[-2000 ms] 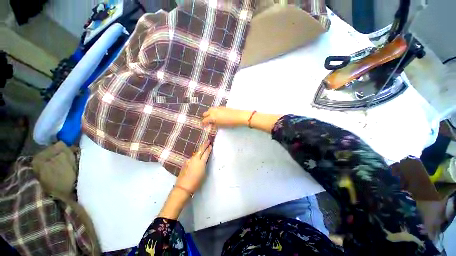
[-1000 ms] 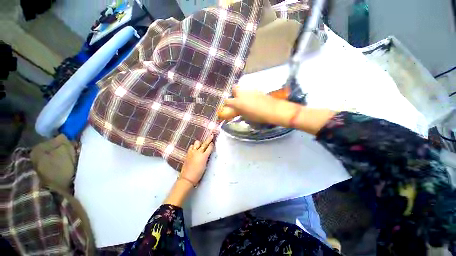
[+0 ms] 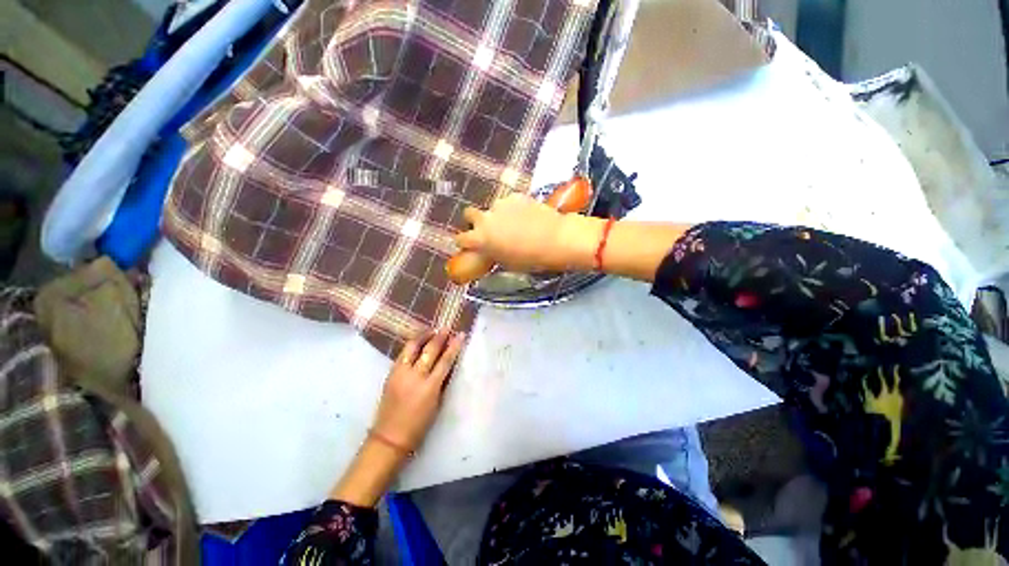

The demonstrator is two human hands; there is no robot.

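A brown plaid garment [image 3: 365, 188] with cream check lines lies bunched on the white-covered pressing table [image 3: 299, 420]. My right hand [image 3: 520, 232] is closed around the orange-brown handle of the steam iron [image 3: 531, 290]. The iron's metal plate is at the garment's right edge, partly hidden under my hand. My left hand [image 3: 417, 387] lies with fingers extended on the garment's lower corner, just below and left of the iron's tip.
Tan lining [image 3: 675, 55] shows at the top. A long white padded arm [image 3: 144, 133] over blue stands beyond the table at left. A plaid and tan garment pile [image 3: 66, 442] is at lower left. A pale tray [image 3: 940, 144] is at the right. A hose rises from the iron.
My right hand left the garment edge, took hold of the iron from the right end and brought it to the garment's edge. My left hand stays on the lower corner.
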